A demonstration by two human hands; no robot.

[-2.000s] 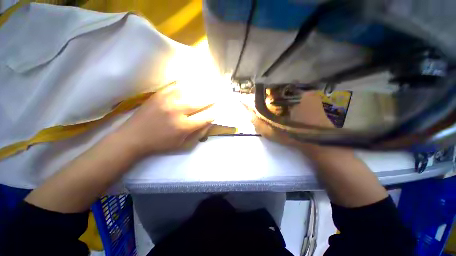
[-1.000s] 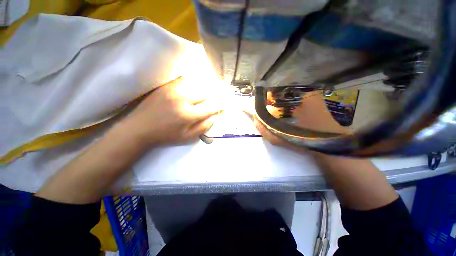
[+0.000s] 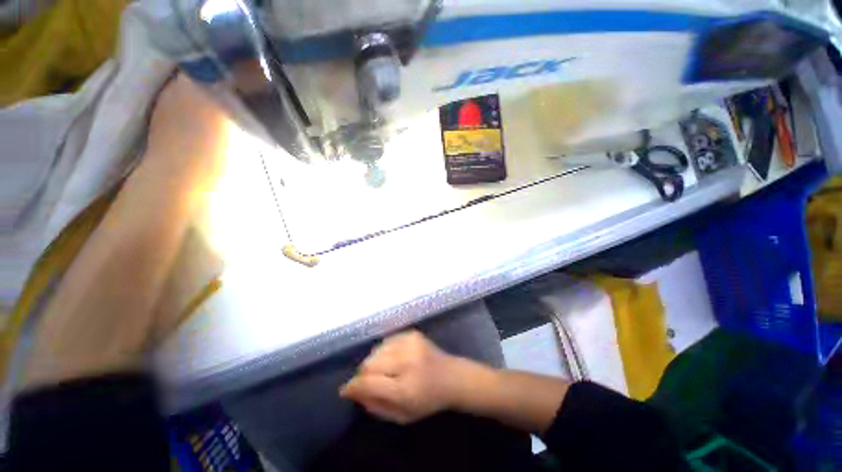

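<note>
The white fabric panel with a yellow edge is bunched at the far left, beside and behind my left arm. My left hand reaches up at the left of the machine head; glare and the head hide its fingers. My right hand is curled below the table's front edge, over my lap; whether something small is in it cannot be told. The presser foot and needle area is washed out by the lamp. The white sewing machine with "JACK" lettering spans the top.
A smartphone lies on the bed. Scissors, a small parts case and a tool tray are at right. A blue crate is at right, white and yellow pieces below the table edge.
The view has swung right. My right hand has left the needle area and come down below the table edge. My left hand now reaches farther up and left. Phone and scissors are now uncovered.
</note>
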